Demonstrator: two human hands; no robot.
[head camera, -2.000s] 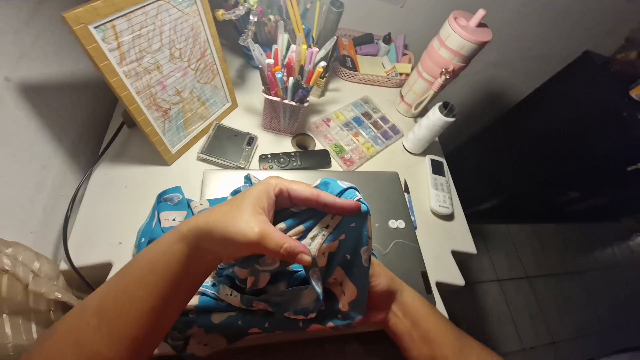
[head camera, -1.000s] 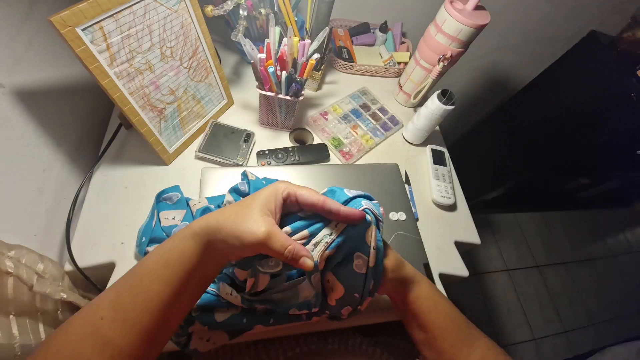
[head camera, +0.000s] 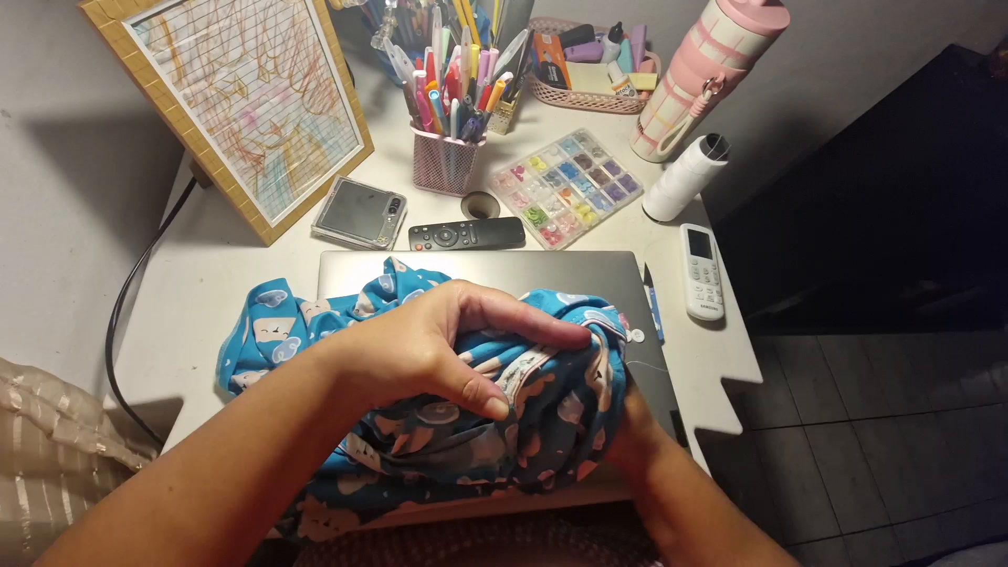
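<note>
A blue printed cloth garment (head camera: 551, 425) lies bunched over a closed grey laptop (head camera: 504, 264) and hangs past its near edge. My left hand (head camera: 457, 339) grips the garment's folded edge, with thumb and index finger spread along a pale trimmed band. Behind the right end of the cloth is my right hand (head camera: 626, 421), its fingers hidden by the fabric, so its hold cannot be made out. Two small white buttons (head camera: 632, 336) lie on the laptop just right of the garment, with a thin thread near them.
Behind the laptop lie a black remote (head camera: 467, 234), a folding phone (head camera: 361, 213) and a compartment box of beads (head camera: 567, 189). A thread spool (head camera: 685, 178), a white remote (head camera: 702, 272), a blue-handled cutting tool (head camera: 654, 303) and a tumbler (head camera: 705, 75) stand or lie at right.
The right end of the garment has become rounder and more bunched around my right hand. My left hand keeps its grip in nearly the same place.
</note>
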